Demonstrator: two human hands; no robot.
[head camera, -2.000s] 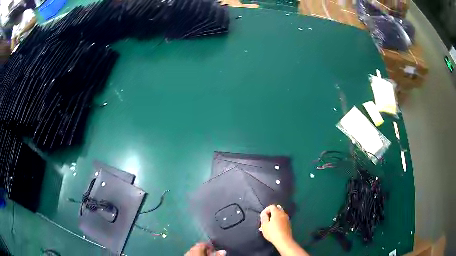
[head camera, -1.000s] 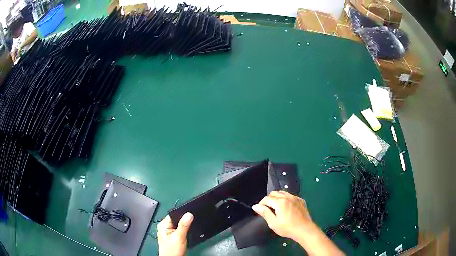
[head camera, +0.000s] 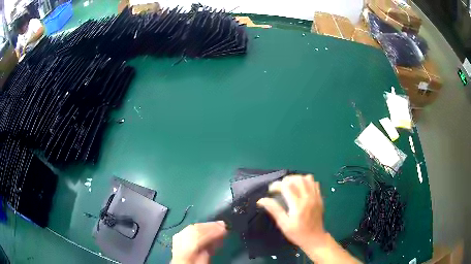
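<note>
A black panel (head camera: 232, 211) is tilted and blurred between my hands, above a small fanned stack of black panels (head camera: 253, 184) at the lower centre. My left hand (head camera: 199, 241) grips its near left part. My right hand (head camera: 299, 209) is at its right part with bent fingers; the hand covers that part, so its hold on the panel or a cable cannot be made out. Cabled panels (head camera: 147, 219) lie at the lower left with a coiled black cable (head camera: 116, 220) on top.
Rows of overlapping black panels (head camera: 67, 103) fill the left and far left. A black cable pile (head camera: 383, 216) lies at right, with clear bags with white contents (head camera: 381, 147) beyond it. Cartons (head camera: 338, 28) stand past the table. A person (head camera: 30, 33) is at the far left.
Since one second ago, the held panel has tipped flatter and is blurred. My right hand has moved up slightly, and my left hand has moved right. Earlier, a panel lay flat on the stack.
</note>
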